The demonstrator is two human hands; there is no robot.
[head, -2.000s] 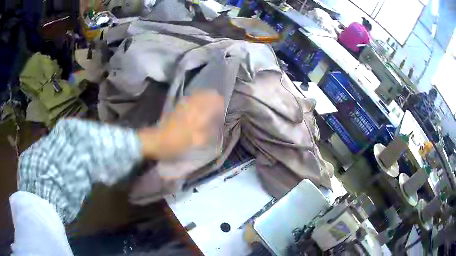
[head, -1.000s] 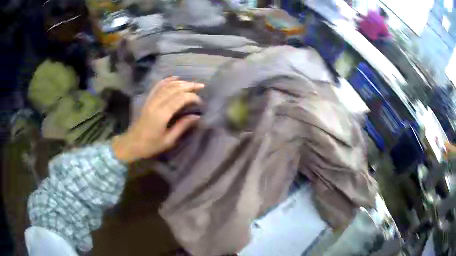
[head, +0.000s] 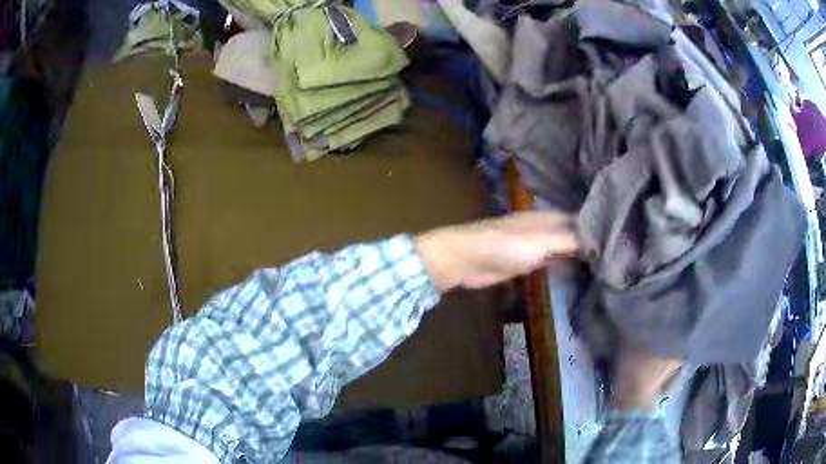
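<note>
The grey-brown garment pieces (head: pixel 634 172) lie heaped at the right, over the white machine table. My left hand (head: pixel 507 246) reaches in from the left, its fingertips at the left edge of the heap, blurred; whether they grip cloth cannot be told. My right hand (head: pixel 645 379) is low in the picture at the heap's lower edge, its fingers partly hidden by cloth and blurred.
A tied bundle of green cut pieces (head: pixel 340 86) lies at the top of the brown surface (head: pixel 317 199). A long twisted tie strip (head: pixel 165 208) runs down the surface's left part. An orange-brown edge (head: pixel 542 362) borders the white table (head: pixel 580 399). A pink thing (head: pixel 811 127) shows far right.
The view has swung left, showing more brown surface. My left hand has moved from above the grey cloth to its left edge. My right hand has come into view. The cloth is more bunched.
</note>
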